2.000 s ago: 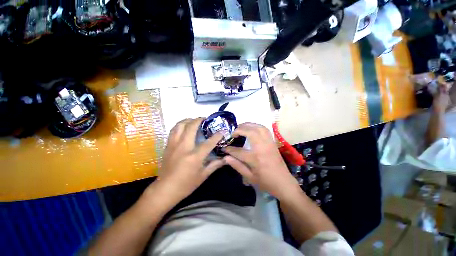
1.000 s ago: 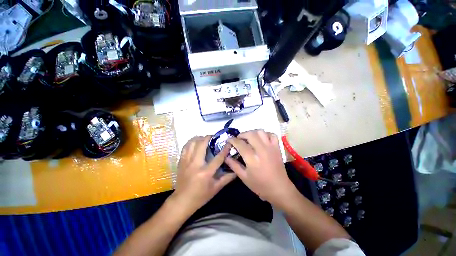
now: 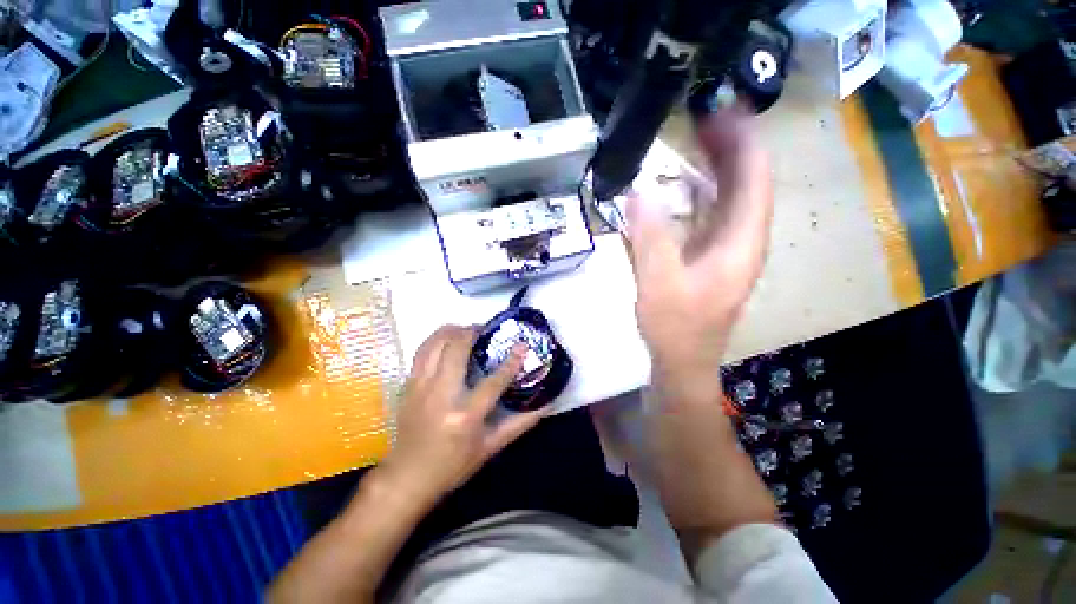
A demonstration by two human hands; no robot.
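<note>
A black round camera housing point(image 3: 552, 375) lies open side up on the white paper sheet point(image 3: 608, 307), with a pale circuit board inside. My left hand point(image 3: 454, 395) holds the housing from its left side, one finger on the board. My right hand point(image 3: 702, 254) is blurred and raised to the right of the screw feeder point(image 3: 507, 159), beside the black electric screwdriver point(image 3: 643, 112). Its fingers are apart and nothing shows in it.
Part-built cameras point(image 3: 224, 334) stand in rows at the left. A black tray with rows of small silvery pieces point(image 3: 801, 446) lies below the bench edge at right. Crumpled white tissue point(image 3: 673, 189) is partly behind my right hand. Blue crates point(image 3: 177, 564) are at lower left.
My right hand has left the housing and moved up and right toward the screwdriver. My left hand stays on the housing. The view has shifted, and my right arm now covers most of the red-handled tool.
</note>
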